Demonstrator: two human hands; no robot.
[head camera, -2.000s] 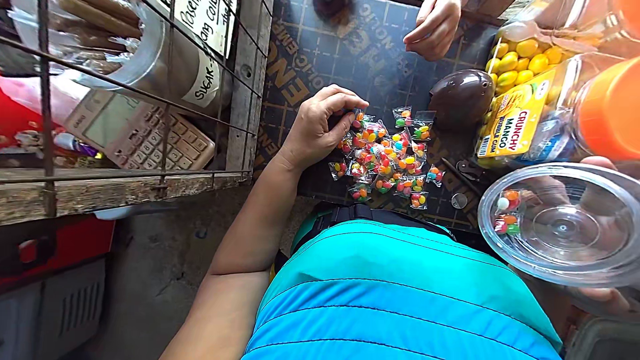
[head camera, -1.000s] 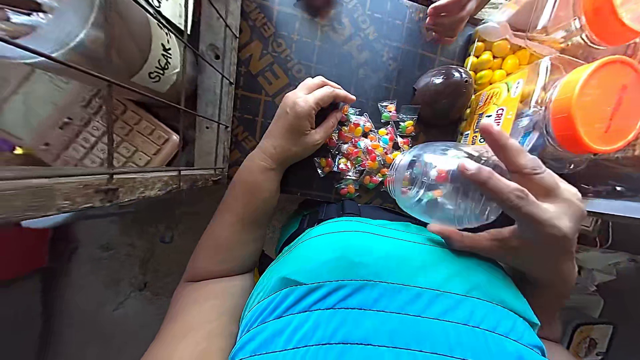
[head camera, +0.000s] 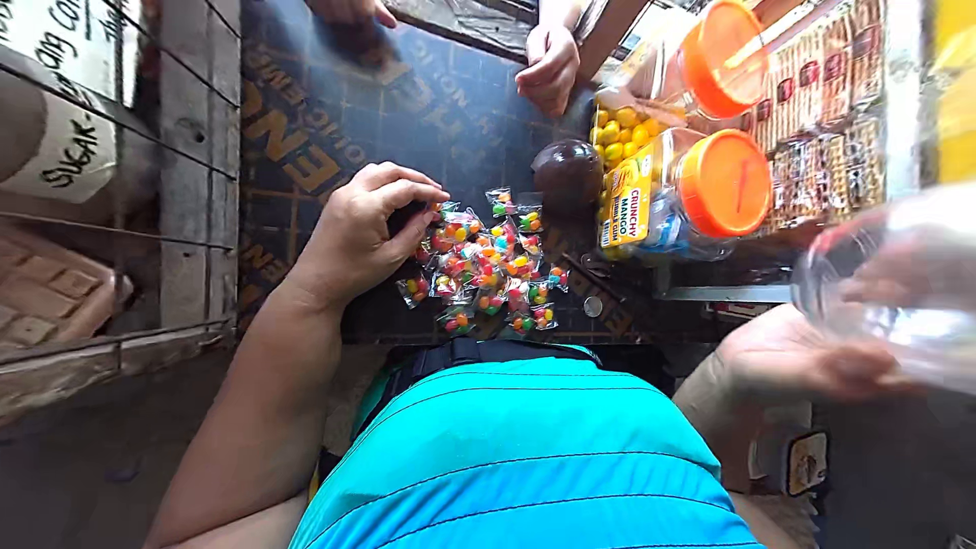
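Small clear packets of colourful candy (head camera: 488, 263) lie in a heap on the dark printed table cover (head camera: 457, 114). My left hand (head camera: 381, 229) rests at the heap's left edge, its fingers curled beside the packets; whether one is pinched there is hidden. At the far right my right hand (head camera: 839, 343) holds a clear plastic jar (head camera: 892, 305), blurred by motion, so its contents cannot be told. A coin (head camera: 592, 306) lies right of the heap, near the table's front edge. Behind it sits a dark brown round object (head camera: 568, 171).
Orange-lidded jars (head camera: 724, 183), one with yellow gumballs (head camera: 621, 133), stand at the right by packaged biscuits (head camera: 823, 91). A wood-framed wire screen (head camera: 191, 152) borders the left, with a calculator (head camera: 57, 282) behind it. Another person's hands (head camera: 550, 69) are at the far edge.
My right hand has carried the clear jar from beside the heap to the far right. My left hand stays by the packets. Candy seen in the jar earlier cannot be made out now.
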